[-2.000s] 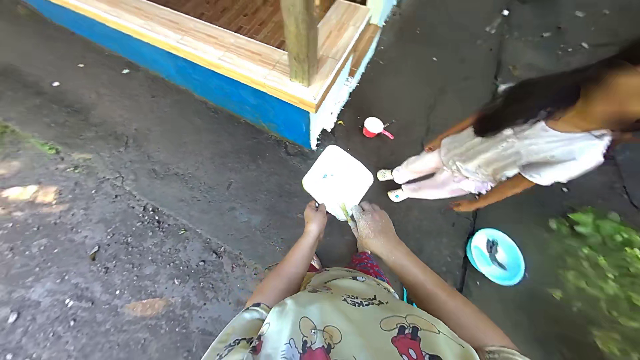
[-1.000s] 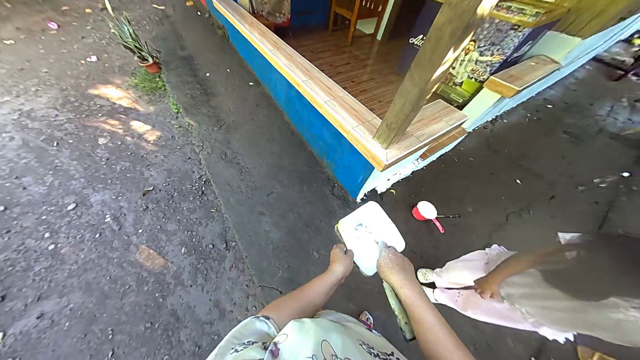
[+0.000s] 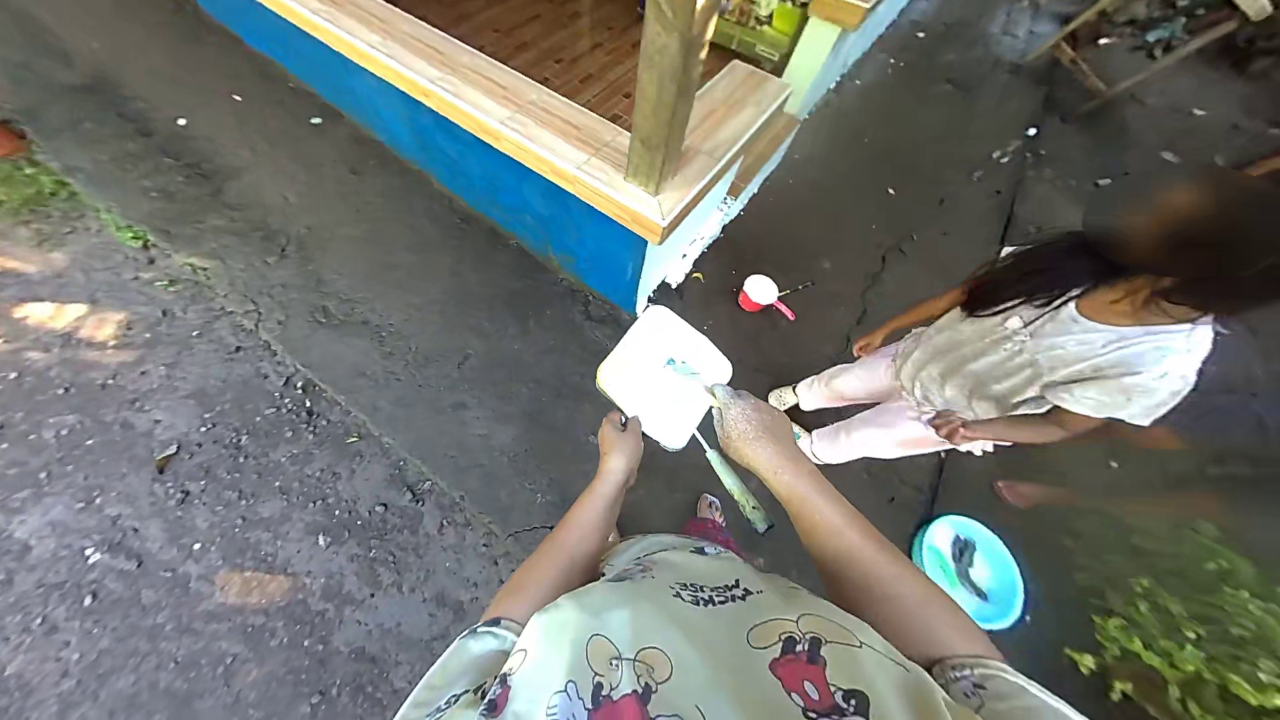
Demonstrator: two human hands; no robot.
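A white rounded-square board or container lid (image 3: pixel 660 375), overexposed, is in front of me at the middle of the view. My left hand (image 3: pixel 620 447) grips its near left edge, the thumb near a small dark spot. At its right edge is my right hand (image 3: pixel 752 430), wet or soapy-looking, its fingers curled over something thin that I cannot make out. A pale green handle (image 3: pixel 738 490) with a dark end slants down from the board's near edge, beside my right hand. Whether that hand touches the handle is not clear. A bluish mark shows on the white surface.
A red dipper (image 3: pixel 768 295) with white contents lies on dark ground beyond the board. Ahead stands a blue low wall (image 3: pixel 520 205) with a tiled ledge and wooden post (image 3: pixel 660 100). A person (image 3: pixel 1050 370) stands at right, near a turquoise basin (image 3: pixel 968 572) and a leafy plant (image 3: pixel 1190 620).
The view has swung back towards the right since one second ago, bringing the basin into view again. The handle, not plainly visible two seconds ago, now shows beside my right hand. Both hands remain at the board.
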